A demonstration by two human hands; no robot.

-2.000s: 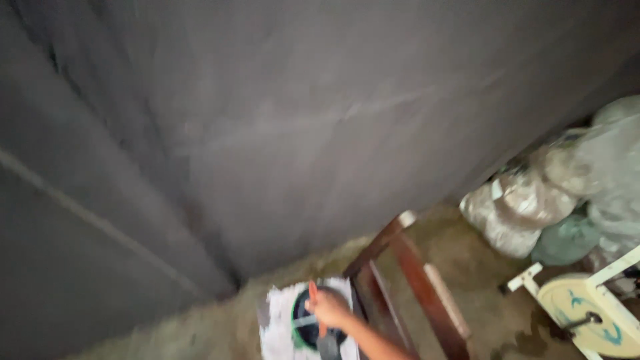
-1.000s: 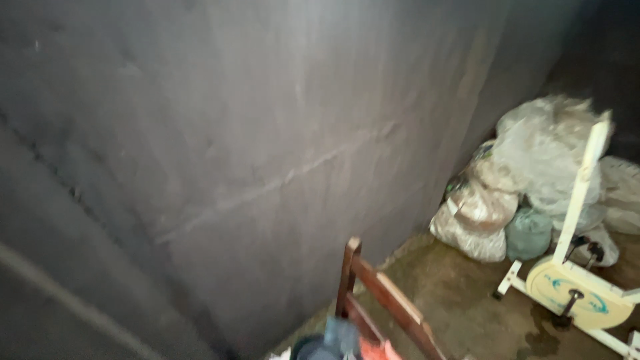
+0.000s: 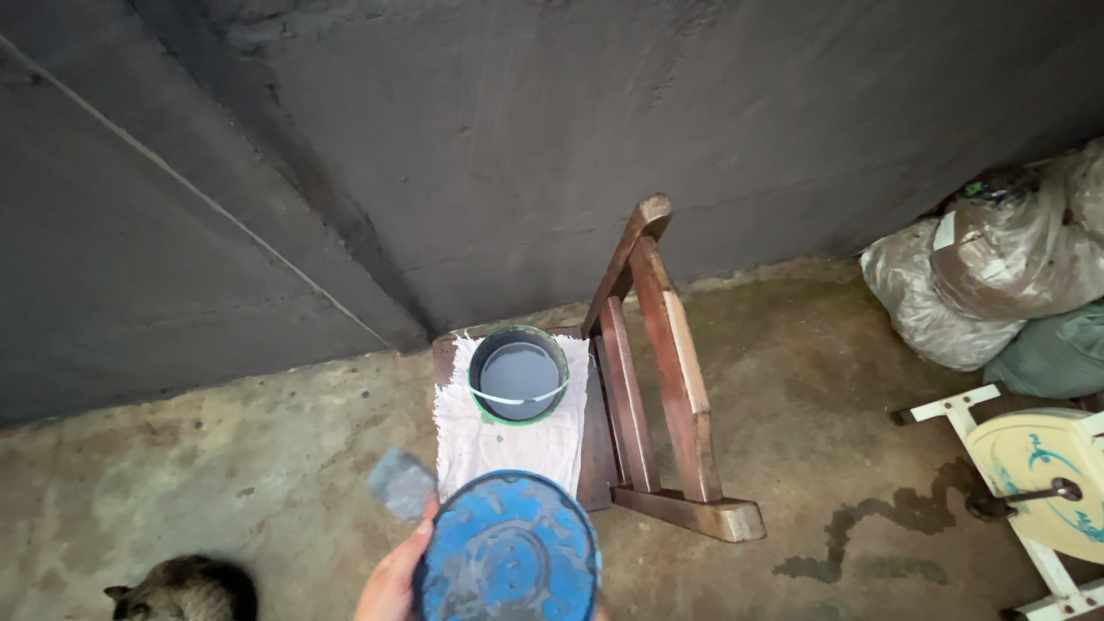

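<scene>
My left hand grips the left rim of a round blue plastic lid smeared with grey paint, at the bottom centre. A crumpled translucent plastic piece sticks out beside its fingers. Only a sliver of my right hand shows at the lid's lower right edge; its fingers are hidden. Beyond the lid, an open paint bucket with grey paint and a wire handle stands on a white cloth, spread over the seat of a wooden chair.
A dark grey wall runs behind the chair. On the concrete floor, a cat lies at the lower left. Filled plastic bags and an exercise bike are at the right, near a wet patch.
The blue lid has come into view in my left hand. The paint bucket, where a hand held a red-handled tool two seconds before, now has no hand over it. The view has tilted down.
</scene>
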